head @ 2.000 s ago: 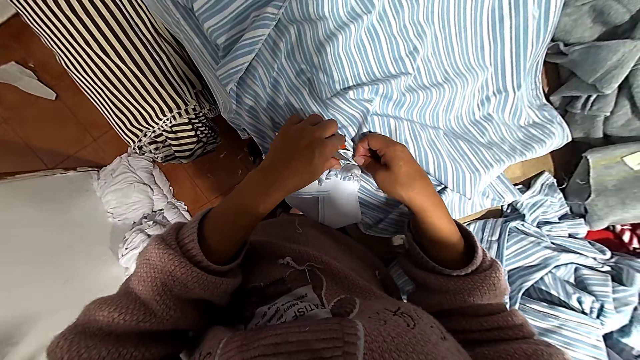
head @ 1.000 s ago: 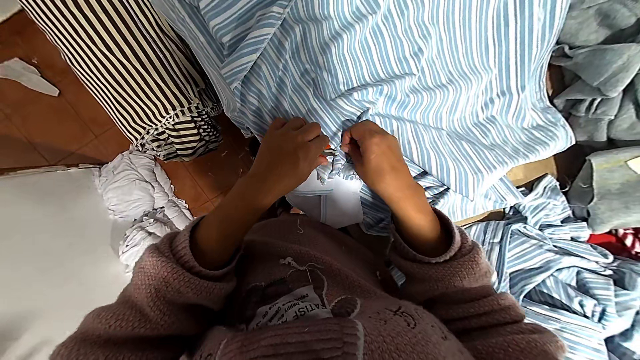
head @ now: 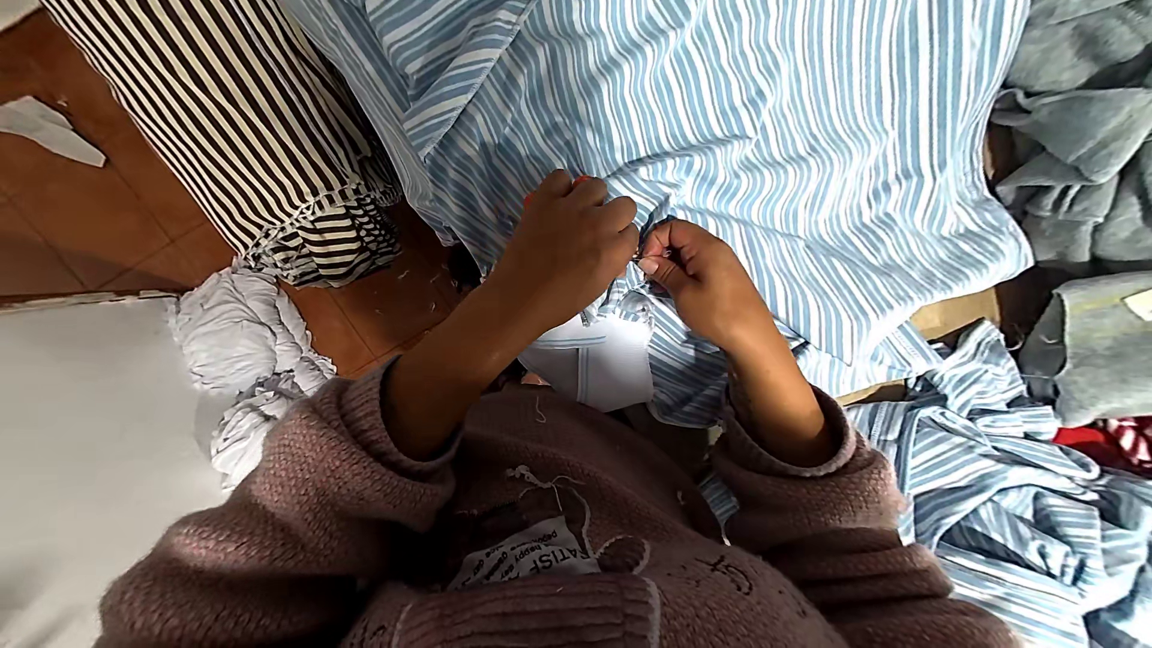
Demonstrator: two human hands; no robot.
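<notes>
A large blue and white striped cloth (head: 720, 117) lies spread in front of me. My left hand (head: 576, 243) is over its near edge, fingers curled, with a small bit of orange showing by the knuckles; what lies inside the fist is hidden. Close beside it on the right, my right hand (head: 702, 274) pinches a gathered bit of the striped cloth between thumb and finger. Just below both hands hangs a white fabric piece (head: 598, 360) with thin blue lines. Loose threads and a small dark or metallic bit show between the fingertips, too small to name.
Black and cream striped cloth (head: 234, 117) hangs at the upper left above a tiled floor (head: 99, 207). Bunched white cloth (head: 238, 333) lies beside a white surface (head: 99, 450). Grey fabric (head: 1080, 153) is piled at the right, above more crumpled blue striped cloth (head: 1017, 477).
My hands were lower and a little apart two seconds ago, with the right fingers raised. Both have shifted slightly over the cloth edge and are now close together at the gathered fabric.
</notes>
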